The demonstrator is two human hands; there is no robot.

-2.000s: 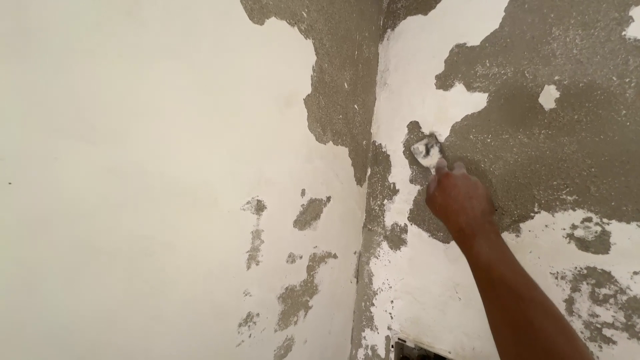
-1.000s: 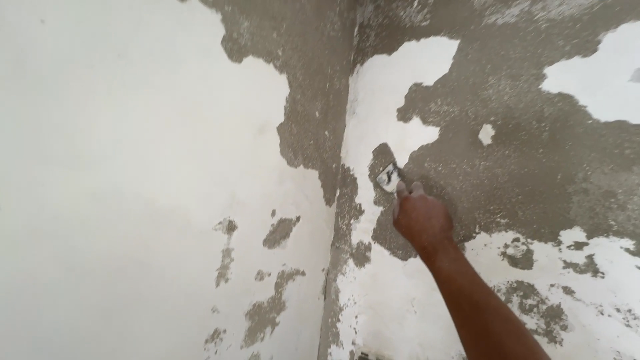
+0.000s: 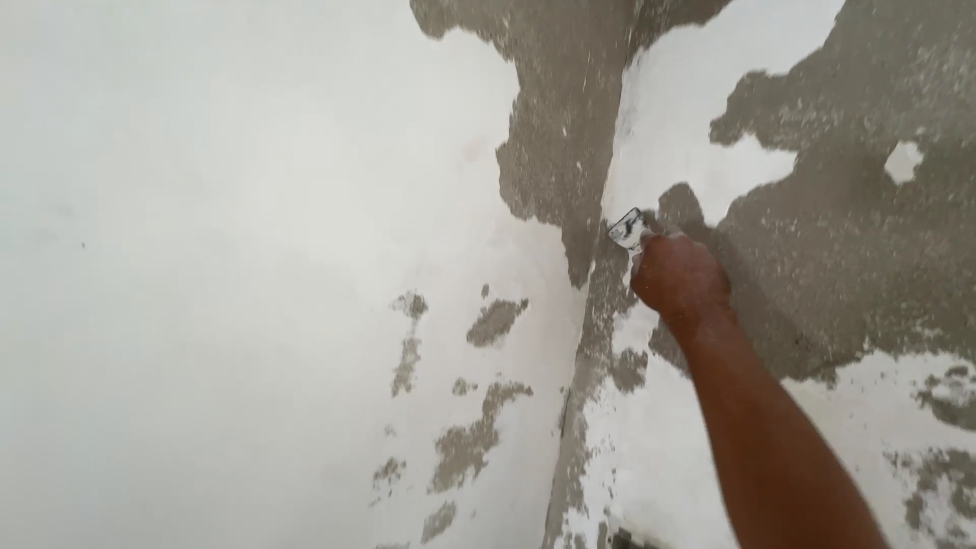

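My right hand (image 3: pixel 681 276) grips a putty knife (image 3: pixel 628 229) whose blade is smeared with white and dark residue. The blade lies at the right wall, close beside the corner, at the edge of white coating (image 3: pixel 679 99). Grey bare plaster (image 3: pixel 831 252) spreads over the right wall behind and beyond my hand. The knife's handle is mostly hidden in my fingers. My left hand is out of view.
The left wall (image 3: pixel 229 229) is mostly white, with several grey patches (image 3: pixel 494 322) low near the corner. A grey strip (image 3: pixel 557 114) runs down the wall corner. A dark-edged opening or box (image 3: pixel 631 540) shows partly at the bottom edge.
My right hand and the putty knife have moved left across the right wall, from the grey patch's edge to beside the corner. The view has shifted somewhat.
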